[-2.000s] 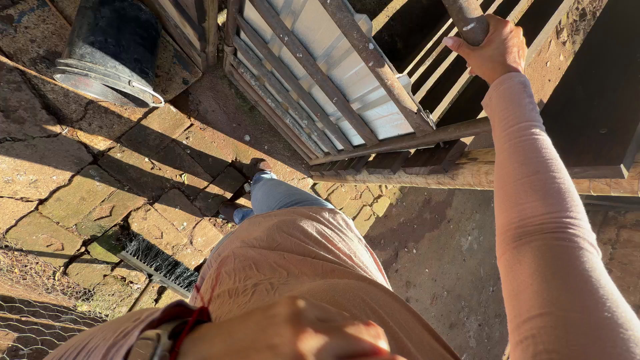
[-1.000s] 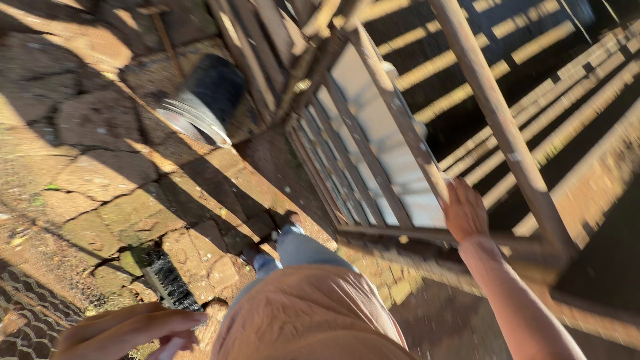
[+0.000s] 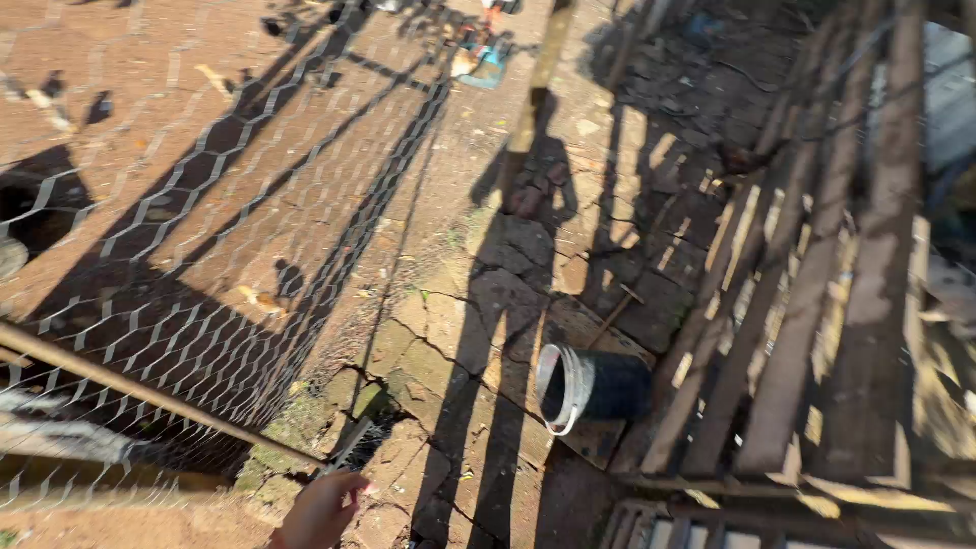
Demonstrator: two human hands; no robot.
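My left hand (image 3: pixel 324 509) is at the bottom of the view, blurred, with its fingers partly curled. Just above it are the lower end of a long wooden pole (image 3: pixel 164 398) and the narrow head of a bristled brush (image 3: pixel 358 446) on the paving. Whether the hand touches either one is unclear. My right hand is out of view. A dark bucket (image 3: pixel 610 383) with a pale rim lies on its side on the stones, right of my left hand.
Chicken wire mesh (image 3: pixel 206 305) spans the left, with small birds on the dirt behind it. A slatted wooden fence (image 3: pixel 808 305) stands at right. A wooden post (image 3: pixel 537 99) rises ahead; a wooden-handled tool (image 3: pixel 614 314) lies beyond the bucket on cracked paving (image 3: pixel 450 343).
My right hand, earlier on the slatted wooden gate, has left the view. The view has swung left and up, toward the wire mesh and the paved path.
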